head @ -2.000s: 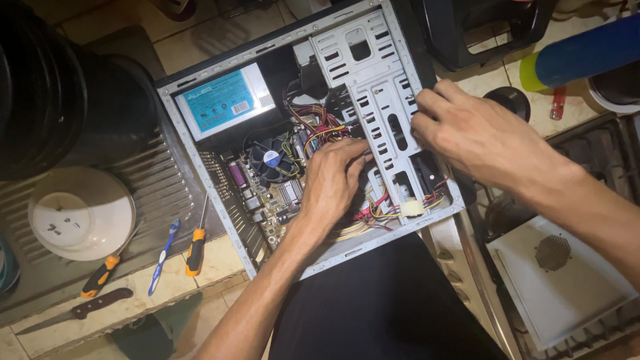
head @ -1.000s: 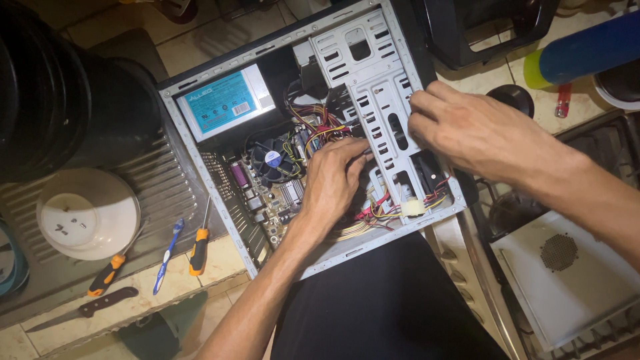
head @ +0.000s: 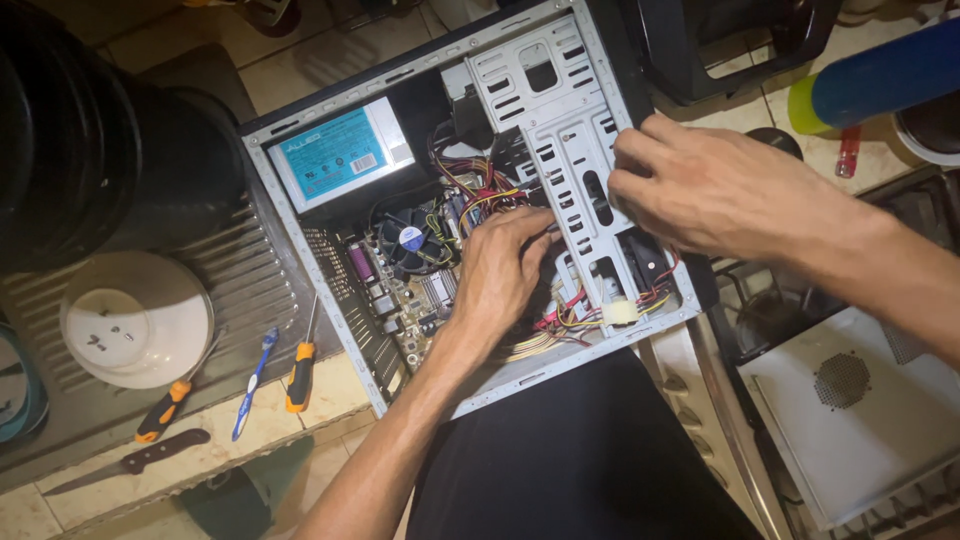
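Note:
An opened desktop computer case [head: 487, 386] lies with its inside facing up. My left hand [head: 506, 270] reaches in over the motherboard [head: 420, 300], its fingertips at the inner edge of the metal drive cage [head: 574, 172]; what they touch is hidden. My right hand [head: 675, 180] is bent at the case's right side, fingertips by the outer edge of the drive cage; whether it grips anything is not visible. The CPU cooler fan [head: 411, 238] and a bundle of coloured cables [head: 480, 191] are left of and above my left hand. A power supply [head: 337, 154] fills the upper left corner.
On the left are two screwdrivers [head: 300, 379] [head: 163, 411], a toothbrush [head: 253, 382], a knife [head: 161, 451] and a white bowl [head: 176, 322] with several small screws. A metal side panel [head: 862, 420] rests on the stove at right. A blue bottle [head: 885, 79] lies at the upper right.

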